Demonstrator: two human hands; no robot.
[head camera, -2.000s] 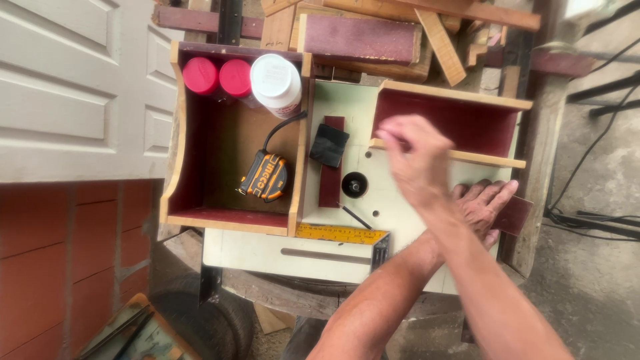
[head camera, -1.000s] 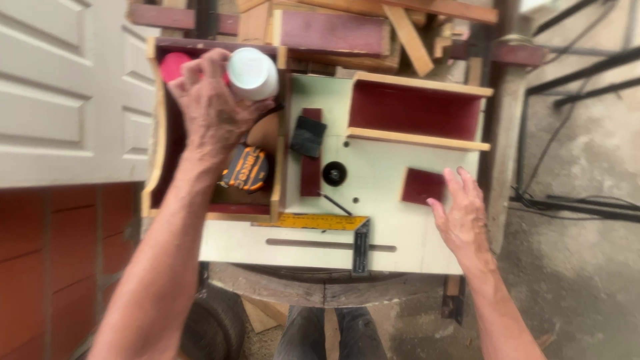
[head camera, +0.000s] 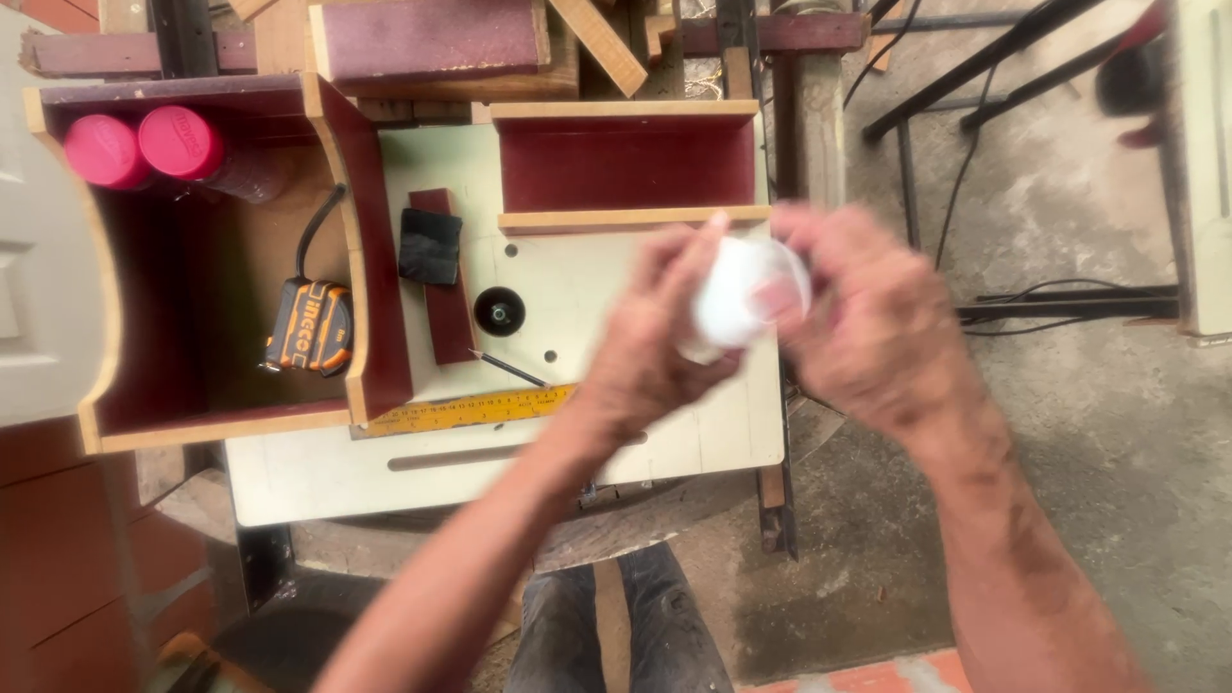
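Observation:
My left hand (head camera: 654, 337) is wrapped around a white-lidded container (head camera: 746, 294) above the right part of the pale board. Against the lid's right side, my right hand (head camera: 866, 318) is blurred, its fingers at the rim. Beyond them lies a dark red wooden tray with pale edges (head camera: 626, 171). A yellow ruler, part of a square (head camera: 462, 412), lies near the left forearm, with a pencil (head camera: 512, 369) above it. A black sandpaper-like piece (head camera: 430, 246) rests across a dark red wooden strip (head camera: 450, 322).
At left, a dark red wooden box (head camera: 221, 438) holds two pink-lidded containers (head camera: 178, 142) and a tape measure (head camera: 313, 327). Wood offcuts (head camera: 433, 38) lie behind the board (head camera: 318, 486). A black metal frame (head camera: 1068, 306) stands at right.
The white-lidded container has left the box in my left hand and is now over the board. My right hand has moved from beside the small dark red piece to the lid.

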